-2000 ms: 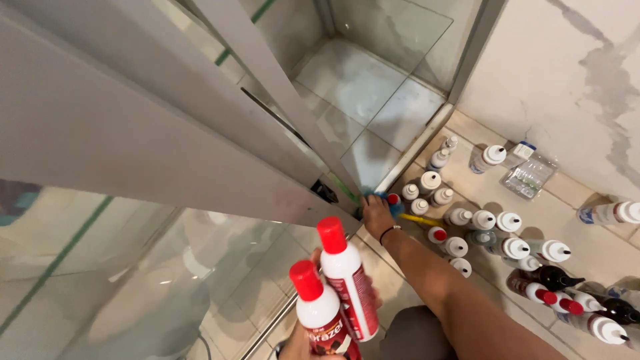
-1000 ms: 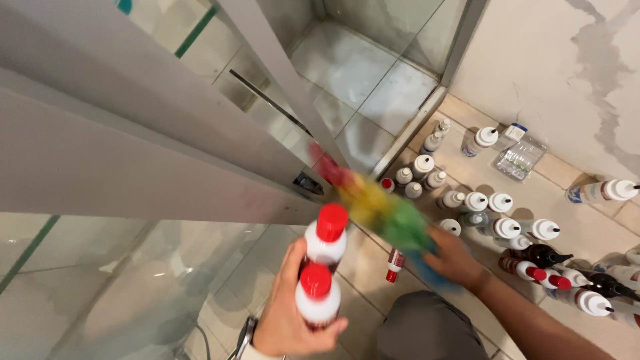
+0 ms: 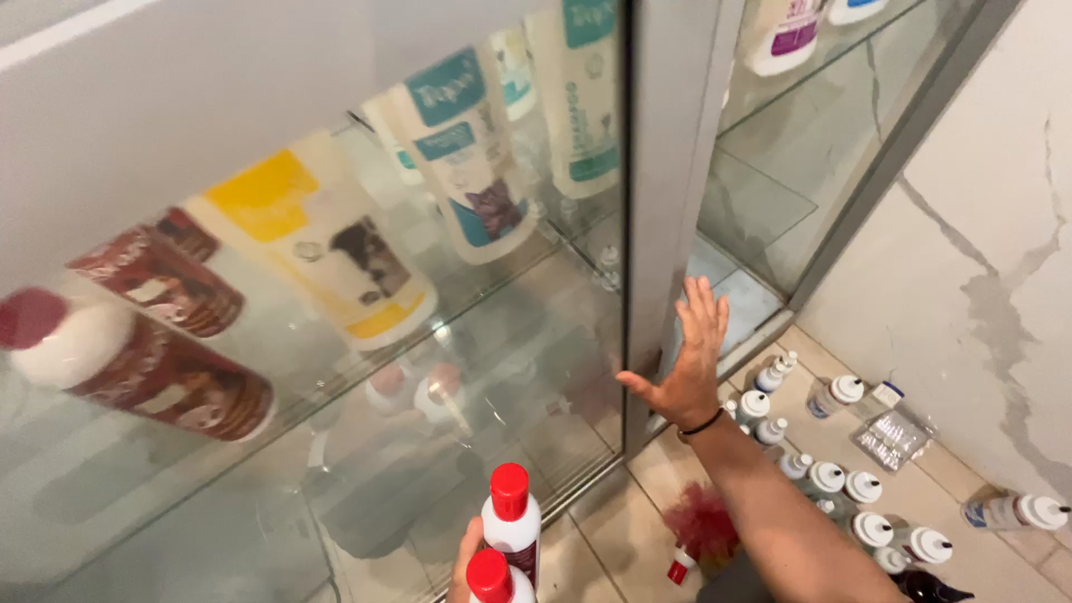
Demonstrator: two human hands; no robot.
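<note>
My left hand (image 3: 466, 559), mostly cut off by the bottom edge, holds two white bottles with red caps, one red-capped bottle (image 3: 511, 519) behind the other bottle (image 3: 490, 578). My right hand (image 3: 697, 356) has its fingers spread and nothing in it, against or close to the grey frame (image 3: 662, 209) of the glass cabinet door. Beneath my right forearm, a red feathery duster (image 3: 702, 517) lies on the tiled floor, partly hidden. A small red-capped bottle (image 3: 682, 563) lies beside it.
Behind the glass door (image 3: 519, 352) stand shampoo bottles (image 3: 318, 243) on a glass shelf. Several white-capped bottles (image 3: 871, 529) stand on the floor at right, near a clear plastic package (image 3: 894, 437). Another bottle (image 3: 1015, 511) lies near the marble-patterned wall (image 3: 963, 335).
My right hand has let go of the colourful duster and moved to the door frame. The glass door now covers more of the cabinet opening. The view has shifted.
</note>
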